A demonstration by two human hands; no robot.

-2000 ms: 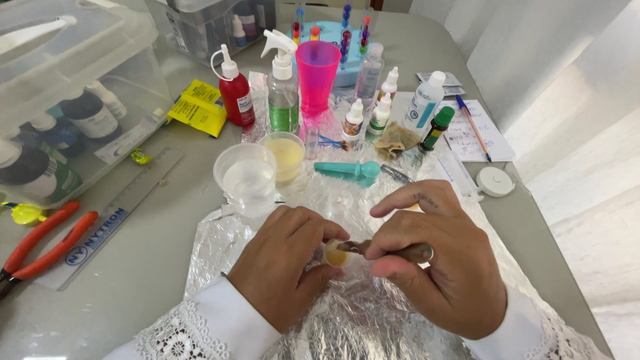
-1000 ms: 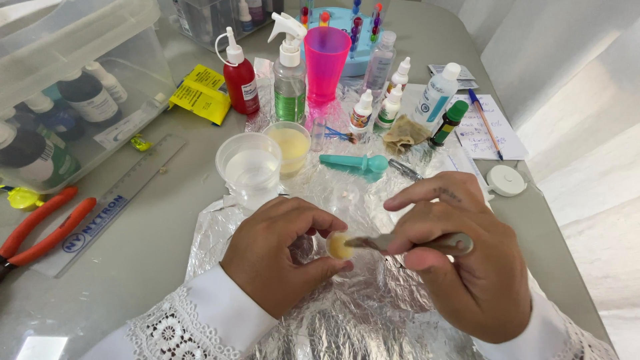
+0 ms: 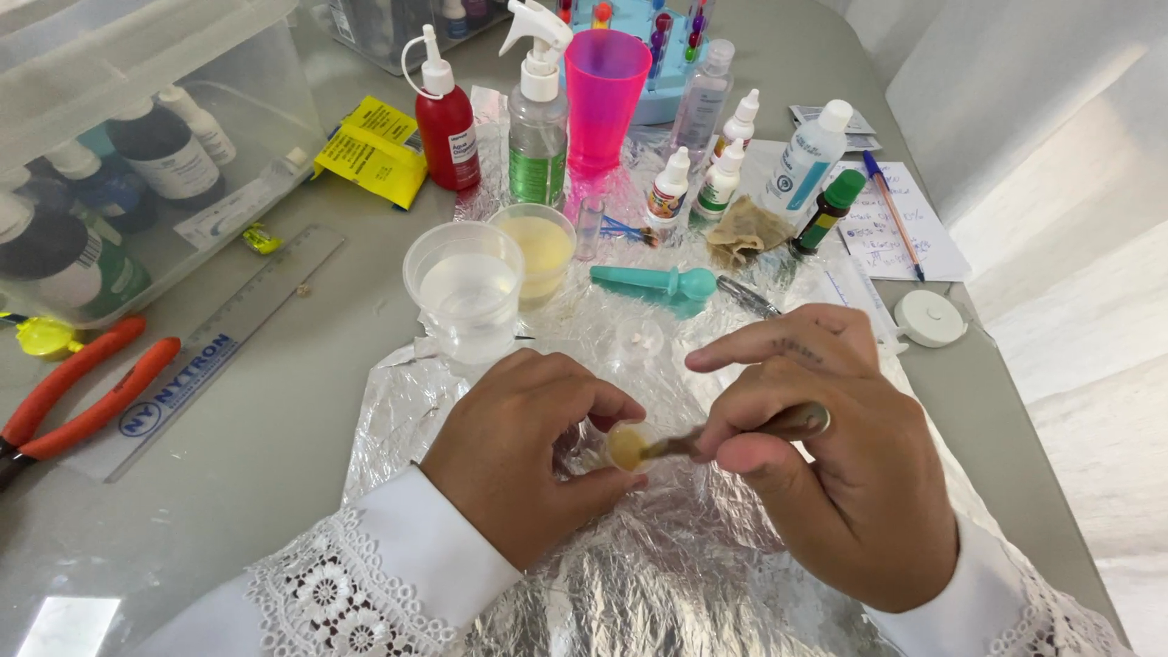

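My left hand (image 3: 529, 447) grips a small clear cup (image 3: 628, 447) between thumb and fingers over crumpled aluminium foil (image 3: 675, 584). Yellowish stuff lies inside the cup. My right hand (image 3: 821, 456) pinches a small metallic spatula or spoon (image 3: 675, 444), its tip in the cup. Behind the left hand are a plastic cup of clear liquid (image 3: 464, 283) and a plastic cup of pale yellow liquid (image 3: 537, 242). A turquoise plastic tool (image 3: 657, 281) lies on the foil beyond the hands, with tweezers (image 3: 746, 297) beside it.
At the left are a clear storage bin (image 3: 265, 109), a ruler (image 3: 219, 347) and orange-handled pliers (image 3: 100, 401). A red bottle (image 3: 447, 128), a spray bottle (image 3: 538, 128), a pink tumbler (image 3: 605, 100) and several small bottles stand behind. A pen (image 3: 894, 214) lies on paper at the right.
The spatula or spoon stays at the small cup, and both hands keep their holds. The cup's opening was turned more toward the camera one second ago.
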